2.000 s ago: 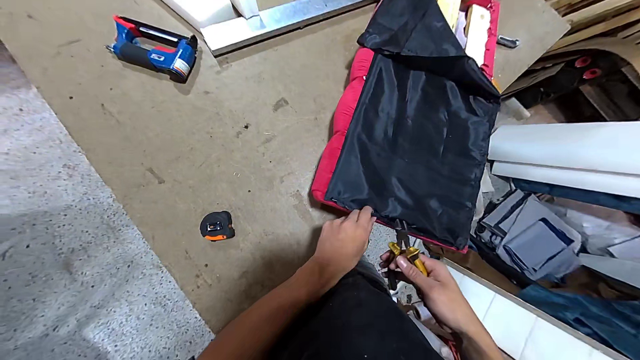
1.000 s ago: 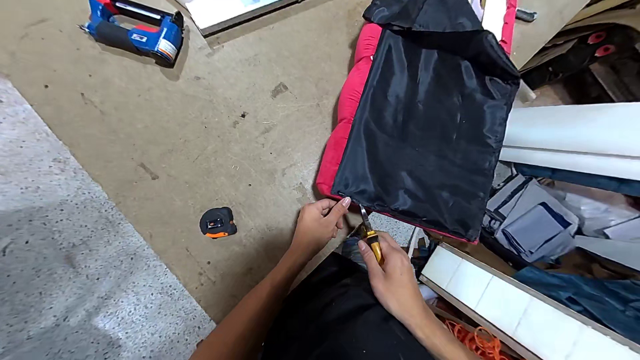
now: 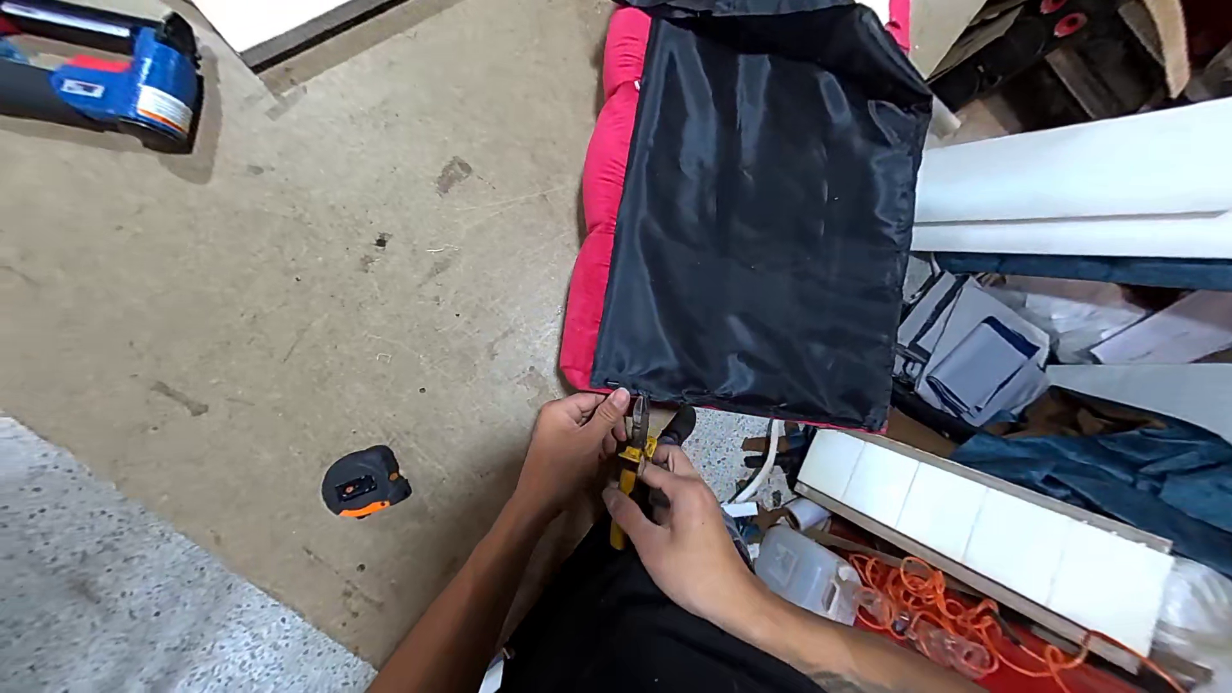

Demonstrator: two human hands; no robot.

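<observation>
A padded panel in red upholstery (image 3: 601, 192) lies on the work table with black lining fabric (image 3: 760, 231) over its upward face. My left hand (image 3: 575, 445) pinches the near left edge of the panel, thumb on the fabric. Pliers with yellow and black handles (image 3: 627, 481) are in my right hand (image 3: 688, 529). Their metal jaws point away from me, at the near edge just right of my left fingertips. Whether the jaws grip anything is too small to tell.
A tape measure (image 3: 366, 481) lies on the table at left, a blue pneumatic stapler (image 3: 159, 87) at upper left. White boards (image 3: 1068, 178) and folded grey cloth (image 3: 982, 361) are at right. Below them are a white slatted piece (image 3: 972, 534) and a coiled orange hose (image 3: 914, 587).
The pliers were lower and angled beside the edge, with handles spread; now their jaws are up at the edge near my left fingers. The view has moved closer.
</observation>
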